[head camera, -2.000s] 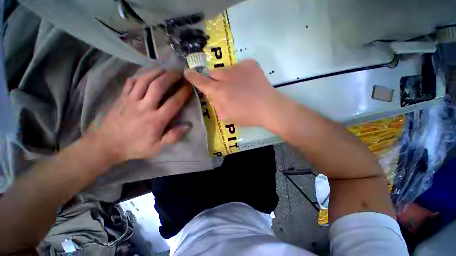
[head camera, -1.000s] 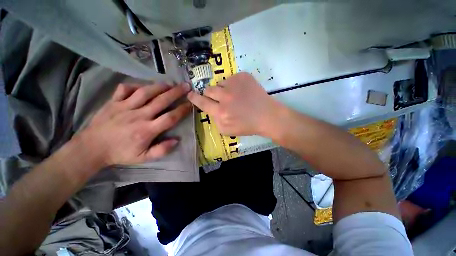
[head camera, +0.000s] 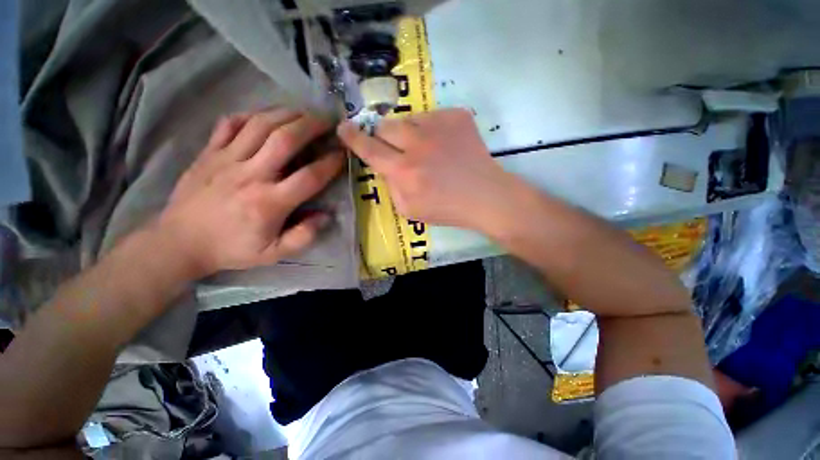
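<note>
The grey-taupe garment piece (head camera: 117, 135) lies left of the needle area and over the table's front edge. My left hand (head camera: 252, 193) rests flat on it, fingers slightly spread, fingertips near the presser foot. My right hand (head camera: 432, 166) has its thumb and index fingertip at the fabric edge (head camera: 349, 171), beside my left fingertips; its other fingers are curled over the yellow tape printed "PIT" (head camera: 391, 229). The dark edge guide (head camera: 373, 56) and its cream knob (head camera: 380, 92) are just ahead of my right fingertips. The needle itself is not clear.
The white machine bed (head camera: 539, 81) extends right, with a slide plate opening (head camera: 737, 171) and small tan patch (head camera: 678, 177). Plastic-wrapped yellow bundles (head camera: 670, 241) lie below right. More grey-taupe cloth (head camera: 153, 409) is at lower left. Part of a person (head camera: 737, 395) shows at lower right.
The garment's front edge has moved up toward the needle area since a second ago. Both hands stay on or at the cloth. The view has shifted slightly, showing less of the machine head.
</note>
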